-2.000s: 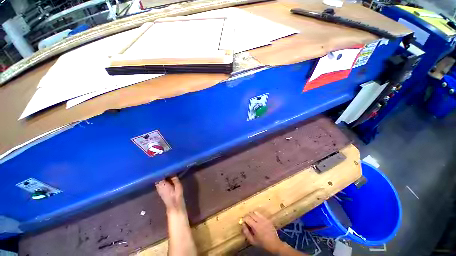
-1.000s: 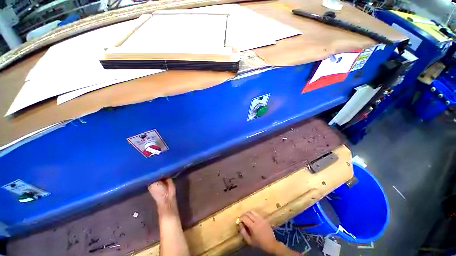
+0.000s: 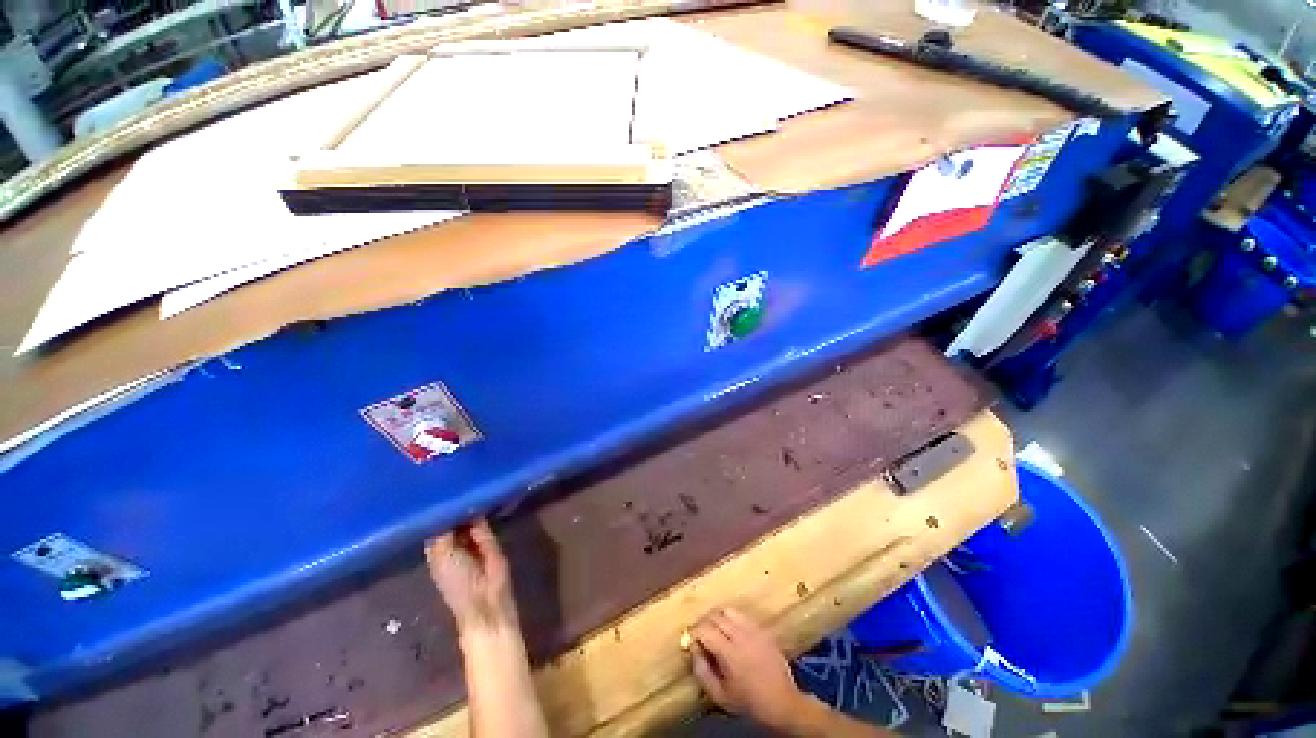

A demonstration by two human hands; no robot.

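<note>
My left hand (image 3: 474,574) reaches over the purple-brown slab (image 3: 751,469) to the lower edge of the blue press beam (image 3: 592,346). Its fingertips are partly hidden at that edge, so I cannot tell whether it holds anything. My right hand (image 3: 739,659) rests on the yellow-tan timber bed (image 3: 852,541), fingers curled, with a small yellow piece (image 3: 687,640) at its fingertips. A red button (image 3: 435,438) and a green button (image 3: 745,319) sit on the blue front above the slab.
A frame-shaped stack (image 3: 476,185) lies on white sheets (image 3: 159,216) on the brown cover board (image 3: 808,152). A black bar-like tool (image 3: 967,65) lies at its right. A blue bin (image 3: 1068,591) stands at the bed's right end, with offcuts around it. A dark metal plate (image 3: 931,464) is on the timber.
The view has shifted slightly. My left hand has stayed at the beam's lower edge, and my right hand has stayed on the timber with the yellow piece.
</note>
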